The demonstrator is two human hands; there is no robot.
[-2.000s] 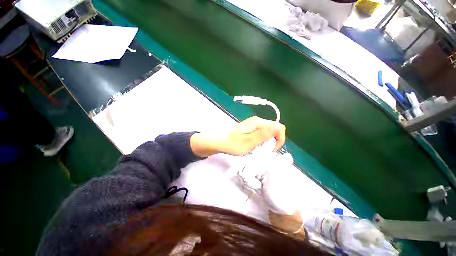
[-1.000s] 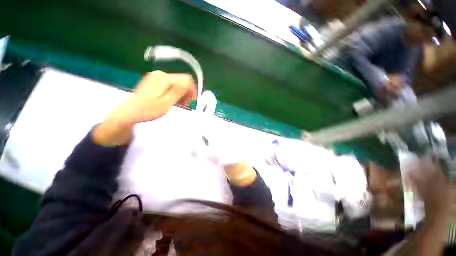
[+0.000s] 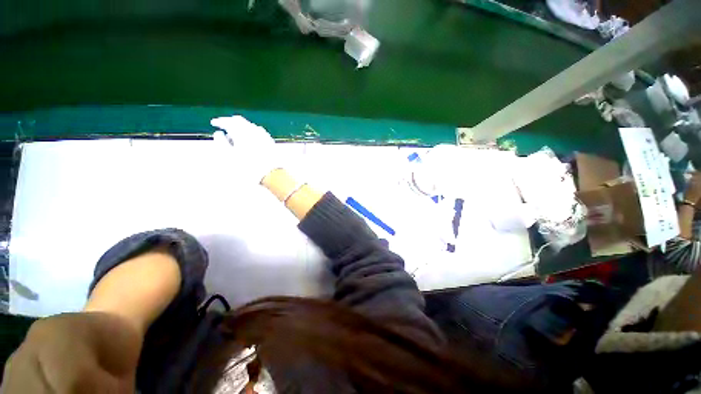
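My right hand (image 3: 247, 140), in a white glove, reaches to the bench's back edge beside the green belt. Its fingers point left, slightly apart, with nothing visible in them. My bare left hand (image 3: 73, 355) is large, blurred and cut off at the lower left, its fingers curled; whether it holds anything is hidden. A white adapter (image 3: 361, 48) with a blurred bundle of cord lies on the green belt (image 3: 192, 58), beyond my right hand. The white bench covering (image 3: 84, 200) lies under my arms.
A blue stick-like tool (image 3: 370, 216) and a darker one (image 3: 457, 223) lie on the right of the bench. A crinkled plastic bag (image 3: 549, 196) sits farther right, before a cardboard box (image 3: 611, 212). A grey metal bar (image 3: 569, 81) slants over the belt. Another person's hand shows at the right edge.
The view has swung right. My left hand has come back from the belt side towards me, and the white cord beside it is gone from view. My gloved hand has moved out to the belt edge.
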